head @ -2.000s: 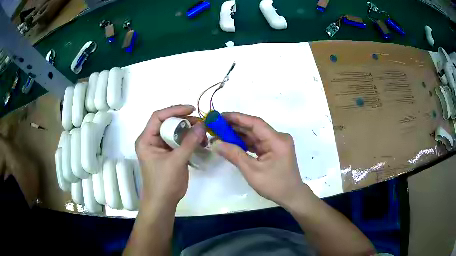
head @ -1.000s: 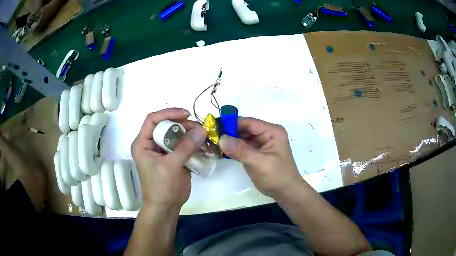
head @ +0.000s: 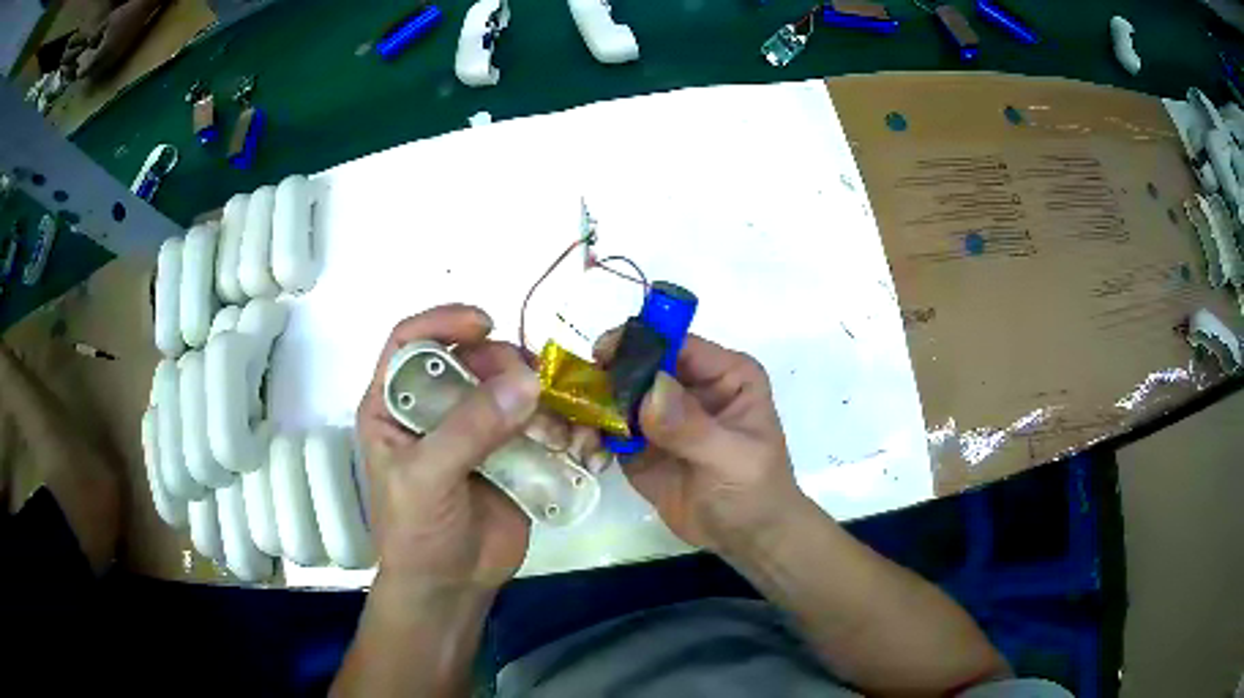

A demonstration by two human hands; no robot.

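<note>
My left hand [head: 450,443] holds a white housing shell [head: 543,488], its hollow side with screw posts facing up. The left thumb also touches the edge of a shiny yellow tape patch [head: 584,387]. My right hand [head: 716,443] holds a blue battery [head: 664,322], tilted, with a dark pad [head: 634,357] against its side. The yellow tape lies between the two hands, touching the dark pad. Thin wires run up from the tape and battery to a small narrow board [head: 587,232] over the white sheet. The fingers hide the shell's middle and part of the battery.
White closed-looking units [head: 232,409] stand in rows at left on the white sheet [head: 764,205]. The green belt [head: 314,82] carries blue batteries and white shells. Brown printed cardboard [head: 1037,300] lies at right, with more shells at its far edge. A perforated grey bar [head: 82,177] and another person's arm are at left.
The shell has turned so its hollow inside shows more. The battery has turned and moved right, exposing the dark pad and more yellow tape. Belt items have shifted left in the view.
</note>
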